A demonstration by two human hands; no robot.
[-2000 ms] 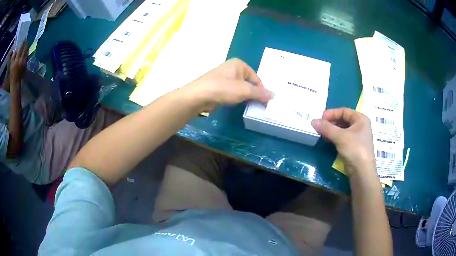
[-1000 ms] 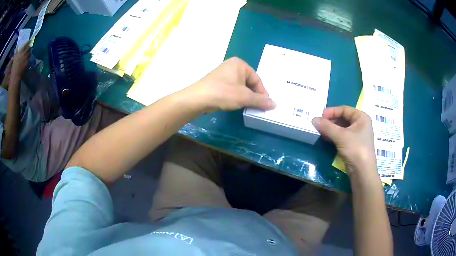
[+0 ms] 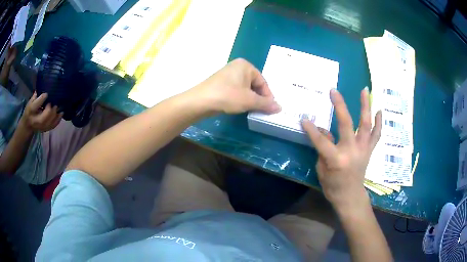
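Observation:
A white product box (image 3: 299, 77) lies flat on the green bench (image 3: 225, 130), with small dark print across its face. A barcode label (image 3: 307, 118) lies at the box's near edge, its white outline hard to tell from the box. My left hand (image 3: 246, 92) comes over from the left, thumb and forefinger pinched at the label's left end, low over the box. My right hand (image 3: 340, 153) is open at the box's near right corner, fingers spread and a fingertip touching the label's printed part.
Label sheets with bright yellow backing (image 3: 158, 38) lie left of the box. A narrower stack of label sheets (image 3: 393, 102) lies to the right. A dark fan (image 3: 61, 71) stands at the left edge, with another person's hand (image 3: 43, 113) on it. A white fan (image 3: 455, 230) is at lower right.
My right hand has opened from its pinch, spread its fingers and moved left onto the label. My left hand has barely moved. The other person's hand has come onto the dark fan, which has turned.

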